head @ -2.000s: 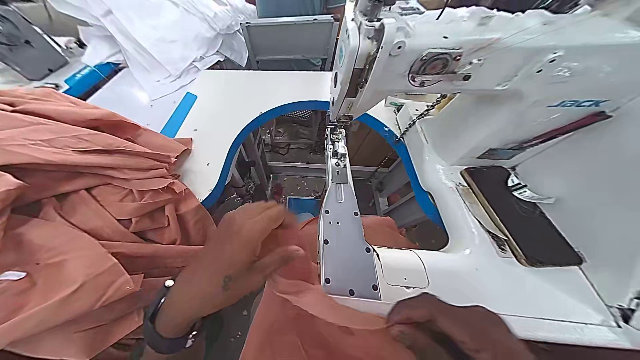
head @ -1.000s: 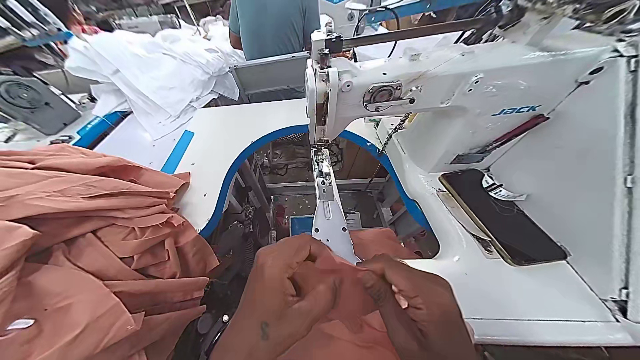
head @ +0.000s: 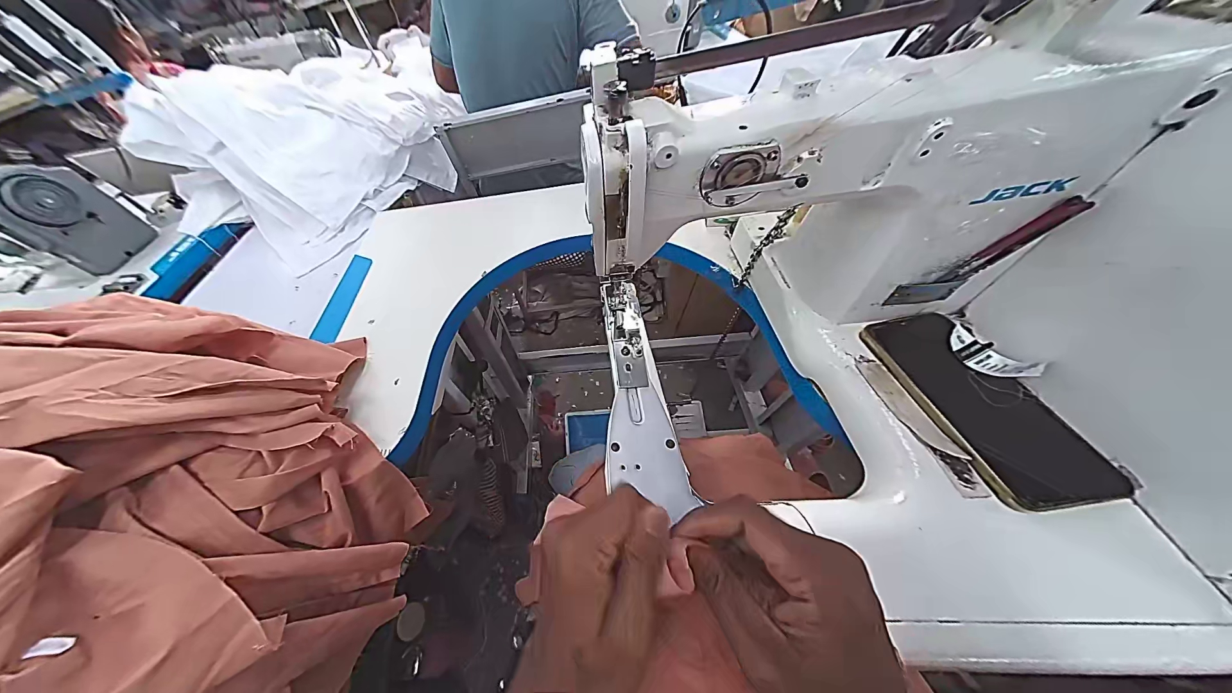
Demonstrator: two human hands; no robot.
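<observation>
Side by side at the lower middle, my left hand (head: 606, 577) and my right hand (head: 780, 587) pinch an orange-brown cloth (head: 683, 626) between thumbs and fingers. They hold it just below the near end of the narrow metal bed arm (head: 640, 443) of a white Jack sewing machine (head: 847, 135). More of this cloth hangs beneath and to the right of the arm. The needle and presser foot area (head: 621, 294) is farther up the arm, away from my hands. Left of my hands lies a large heap of orange-brown cloth (head: 192, 481).
A dark smartphone (head: 1001, 414) lies on the machine's base at right, with a white tag on it. The blue-edged table (head: 404, 279) curves around an opening under the arm. White cloth (head: 308, 125) is piled behind at left. A person in a blue-grey shirt (head: 520, 48) stands beyond.
My hands were apart two seconds ago, with cloth between them; now they are close together at the arm's near end. A person's torso has come into view behind the machine.
</observation>
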